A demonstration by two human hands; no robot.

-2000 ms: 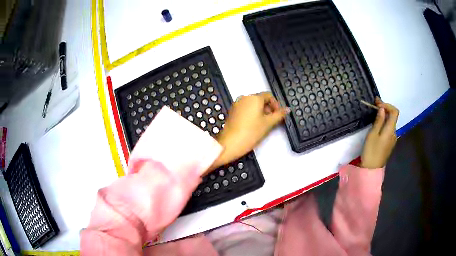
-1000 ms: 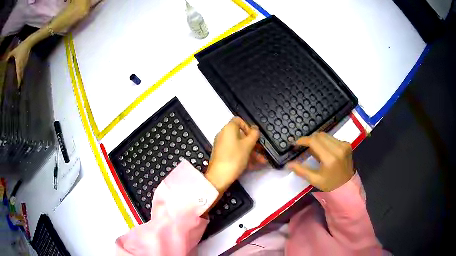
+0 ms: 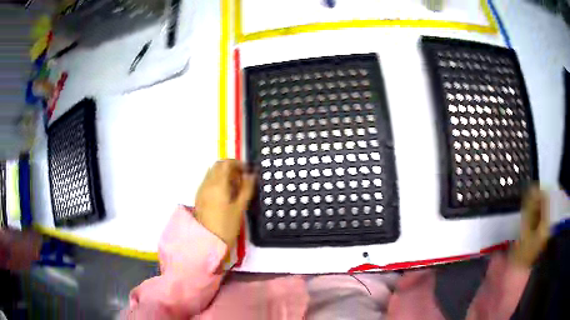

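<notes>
The working tray (image 3: 322, 235), black with rows of pockets, lies in front of me with small silvery round parts in its pockets. The source tray (image 3: 434, 125), also black, lies to its right; silvery dots show in many pockets. My left hand (image 3: 222, 197) is at the working tray's left edge, its fingers curled with the tips against the rim; whether they grip it is unclear. My right hand (image 3: 532, 225) is blurred at the source tray's lower right corner, and its fingers and anything in them cannot be made out.
A filled black tray (image 3: 97, 159) lies far left. A marker pen (image 3: 173, 25) and a thinner pen (image 3: 140, 56) lie upper left on a white slip. A dark cap (image 3: 329, 2) shows at the top edge. Yellow (image 3: 375, 24), red and blue tape mark the white table.
The view has turned. My left hand has moved from between the trays to the working tray's left edge; my right hand has moved to the source tray's corner. The source tray now shows many silvery dots.
</notes>
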